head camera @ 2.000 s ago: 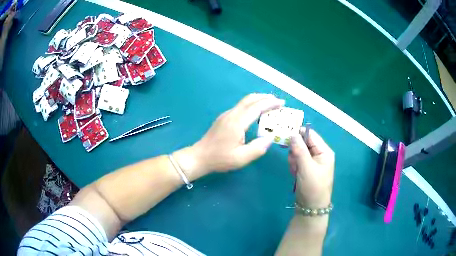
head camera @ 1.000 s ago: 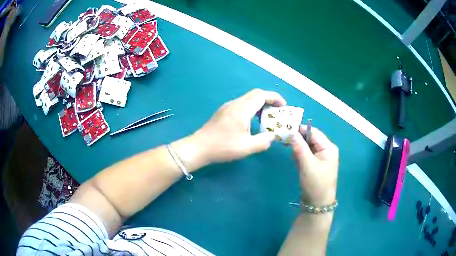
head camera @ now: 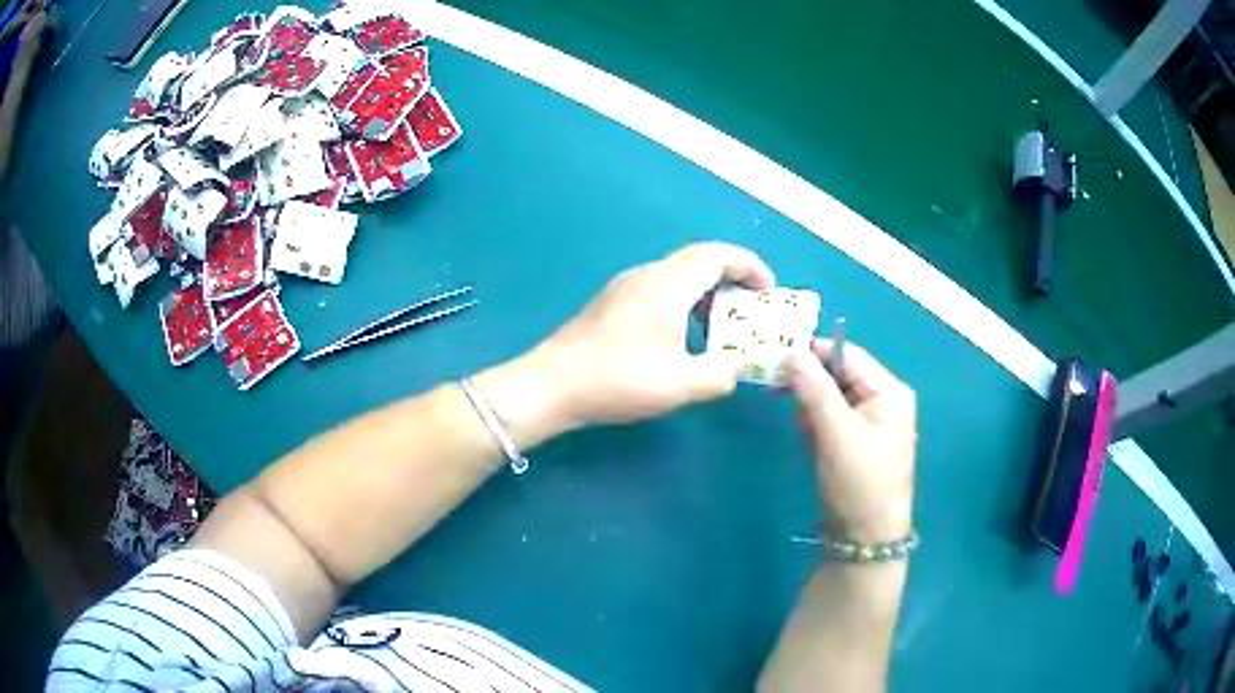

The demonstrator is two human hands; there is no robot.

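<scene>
A circuit board (head camera: 765,329) is held above the green tabletop, its white side with small gold spots facing up. My left hand (head camera: 650,339) holds its left edge between fingers and thumb. My right hand (head camera: 859,431) touches the board's right edge with thumb and finger and also holds a thin grey hand tool (head camera: 837,349), whose tip sticks up between the fingers; its thin rear end shows near the bracelet. The underside of the board is hidden.
A board pile (head camera: 257,163) lies at upper left, with tweezers (head camera: 389,324) beside it. A black-and-pink item (head camera: 1079,474) and small black parts (head camera: 1161,596) lie at right. A handheld unit (head camera: 1043,203) is on the green belt beyond the white edge (head camera: 759,163). A person's arm shows at far left.
The handheld unit on the belt has moved left and up in the picture. The view has shifted slightly. Both hands stay at the board, which has tilted a little.
</scene>
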